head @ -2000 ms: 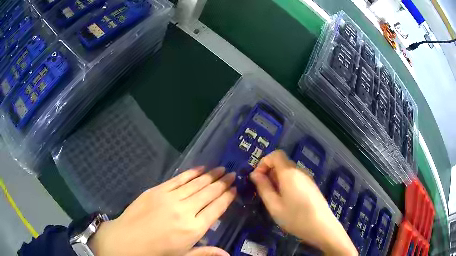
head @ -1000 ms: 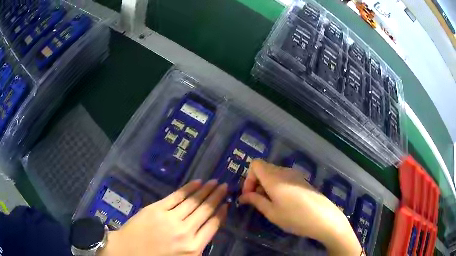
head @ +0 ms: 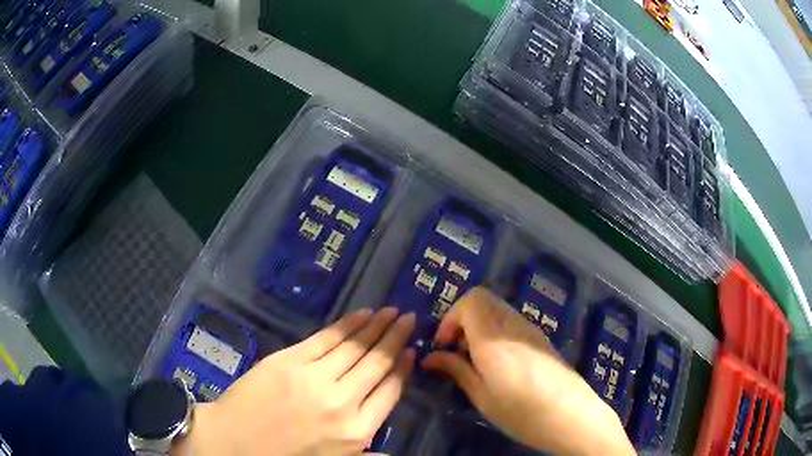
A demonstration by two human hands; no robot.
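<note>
A blue phone housing (head: 450, 249) lies rear side up in the second pocket of the back row of a clear blister tray (head: 233, 233). My left hand (head: 307, 383) lies flat, its fingertips at the near end of this housing. My right hand (head: 507, 356) is bent over the same end, thumb and forefinger close together. Whether a small part is between them cannot be told. Another blue housing (head: 331, 232) lies in the pocket to the left, with silver slots and a pale label showing.
Stacked trays of blue housings (head: 107, 116) stand at the left. An empty-looking dimpled small-parts tray (head: 125, 276) lies below them. Stacked trays of black housings (head: 605, 116) stand behind the work. A red parts bin (head: 743, 392) is at the right.
Since two seconds ago the view has shifted and both hands have gone from the first housing to the second one in the row. In the last second they have barely moved.
</note>
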